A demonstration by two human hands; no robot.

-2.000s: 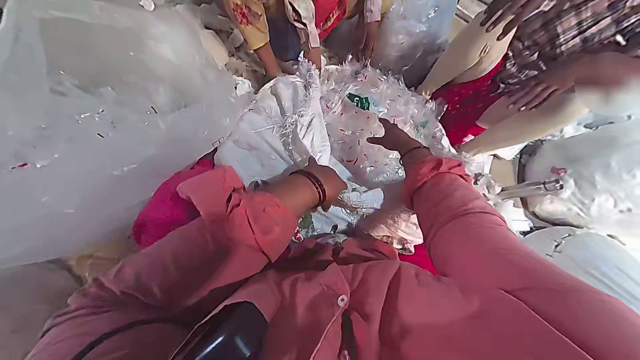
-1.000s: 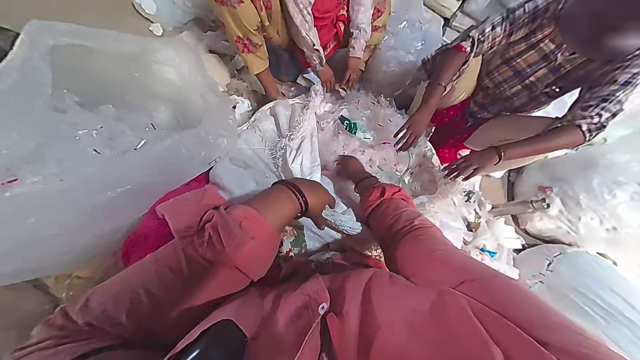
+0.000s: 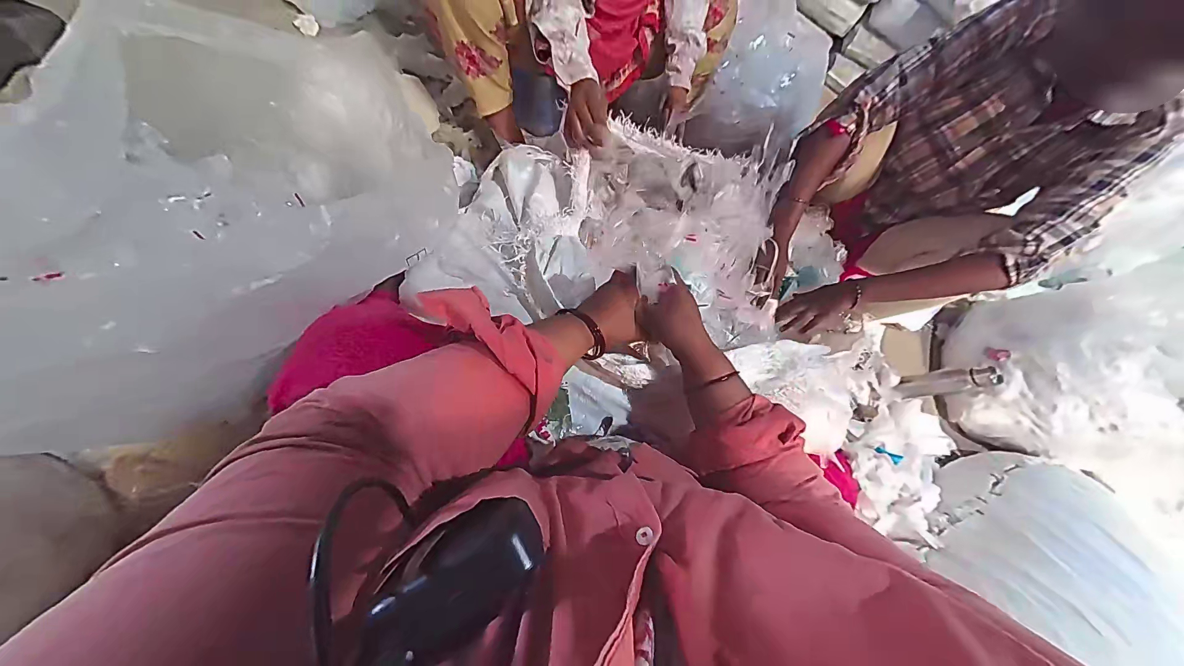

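Note:
My left hand and my right hand meet over the near side of a heap of thin clear plastic scraps. Both have their fingers closed on a piece of clear plastic film between them; the fingertips are partly hidden. A white woven sack with frayed edges lies to the left of the heap, and some of its cloth hangs below my left wrist. Past the heap, a co-worker's hand touches the frayed edge. Another co-worker's hand is at the heap's right side.
A large sheet of translucent plastic fills the left side. At the right are a full whitish bag, white scraps and a clear tube-like object. Co-workers sit close at the far side and the right.
My hands were apart in both earlier frames and are now together at the plastic film. The right co-worker's hands have moved to the heap's right edge. The green piece on top no longer shows there.

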